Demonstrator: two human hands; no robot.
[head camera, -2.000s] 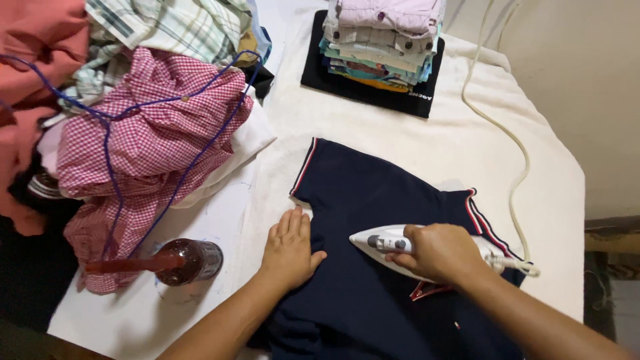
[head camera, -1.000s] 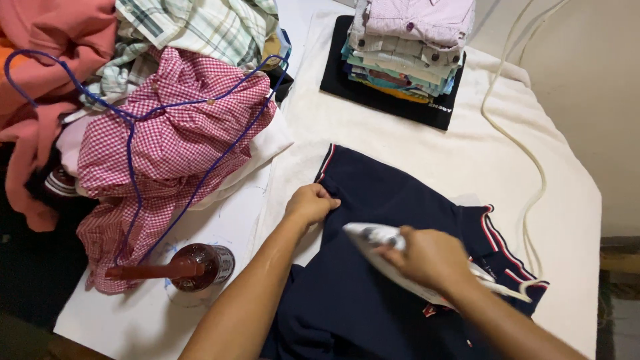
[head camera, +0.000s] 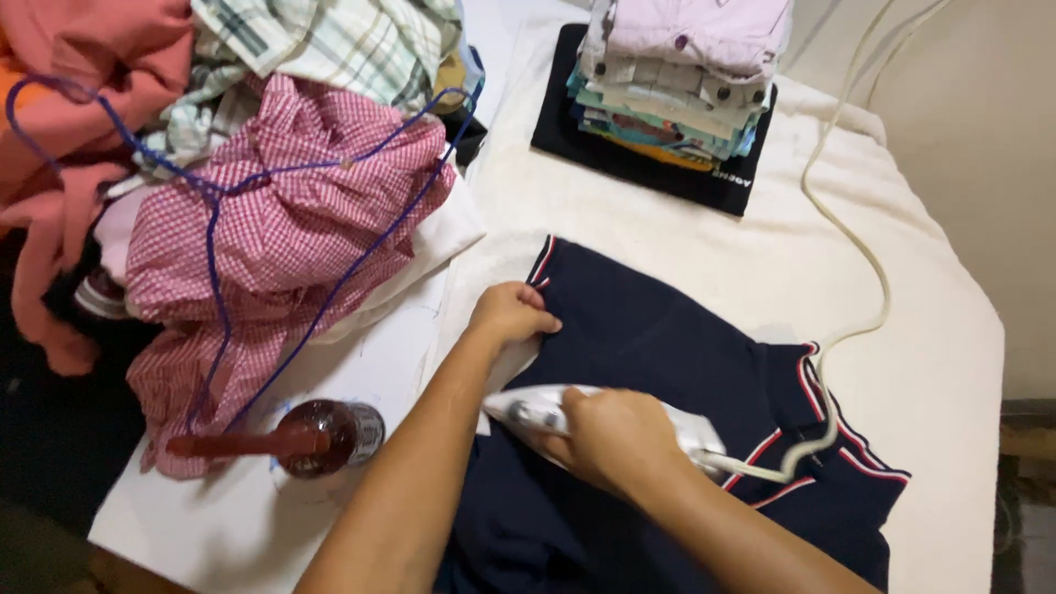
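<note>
A navy polo shirt (head camera: 643, 330) with red and white striped trim lies on a cream cloth. My right hand (head camera: 623, 441) grips the handle of a white electric iron (head camera: 528, 412), whose tip points left across the shirt near the underarm. The fingers of my left hand (head camera: 513, 313) pinch the striped edge of the left sleeve. From the iron's rear a pale cord (head camera: 879, 280) runs over the collar and up to the right. The iron's soleplate is hidden.
Folded shirts (head camera: 676, 91) are stacked on a black folded garment (head camera: 726, 186) at the back. A heap of clothes, with a red gingham garment (head camera: 289, 198) and a blue hanger (head camera: 213, 194), fills the left. A dark bottle with a red trigger sprayer (head camera: 247, 444) stands in front of it.
My left hand, flat on the shirt's side two seconds ago, has moved up to the sleeve edge and closed on it. The iron has moved left over the shirt.
</note>
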